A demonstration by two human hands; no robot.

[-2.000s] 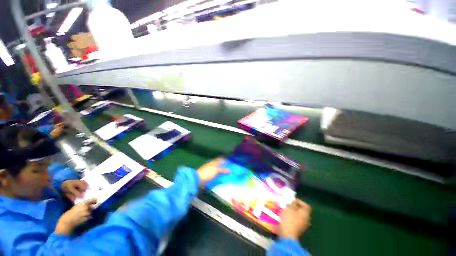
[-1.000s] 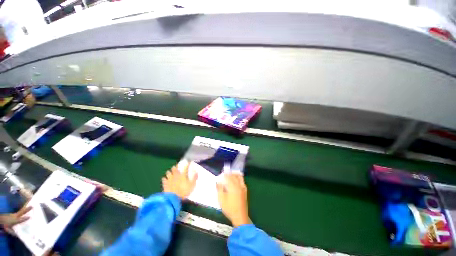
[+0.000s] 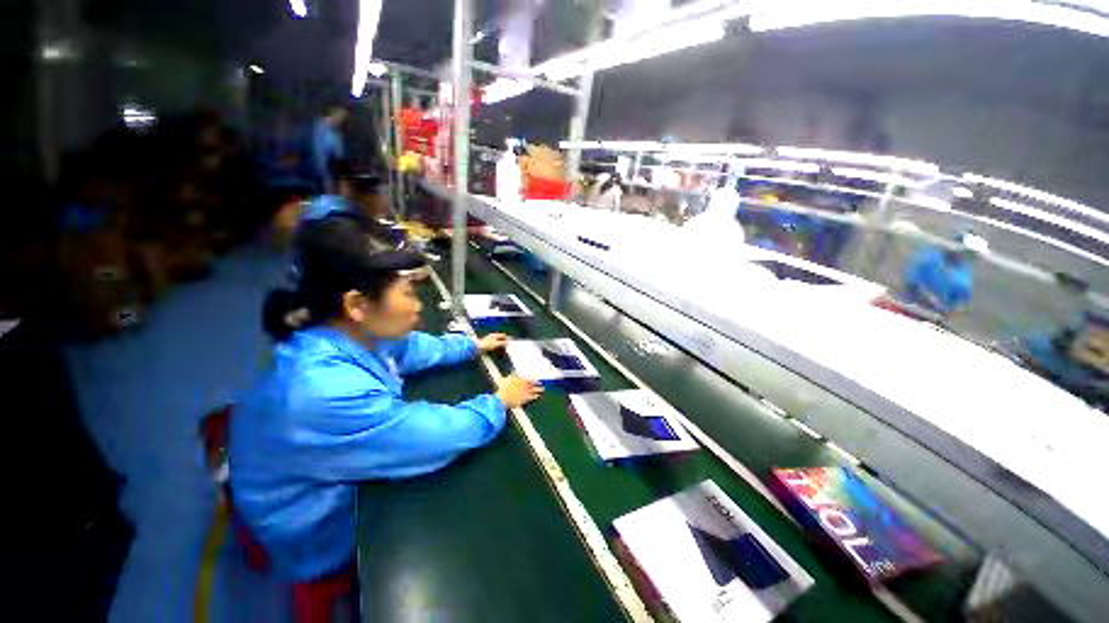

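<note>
Neither of my hands is in the picture. A white-faced retail box [image 3: 711,554] with a dark tablet picture lies nearest on the green belt, at the bottom right. A second white-faced box [image 3: 632,426] lies just beyond it on the belt. A swirl-print box [image 3: 855,521] with large white letters lies on the far ledge at the right, its front facing up.
Another worker [image 3: 353,402] in a blue smock sits at the left, hands at a white-faced box [image 3: 550,360]. One more box [image 3: 495,307] lies farther up the belt. The worn white belt edge [image 3: 566,493], a metal post [image 3: 460,158] and a long white overhead shelf [image 3: 778,298] are in view.
The view has swung left, up the line. My hands, earlier on a white-faced box, are out of the picture. The other worker's hands are now at a box on the belt.
</note>
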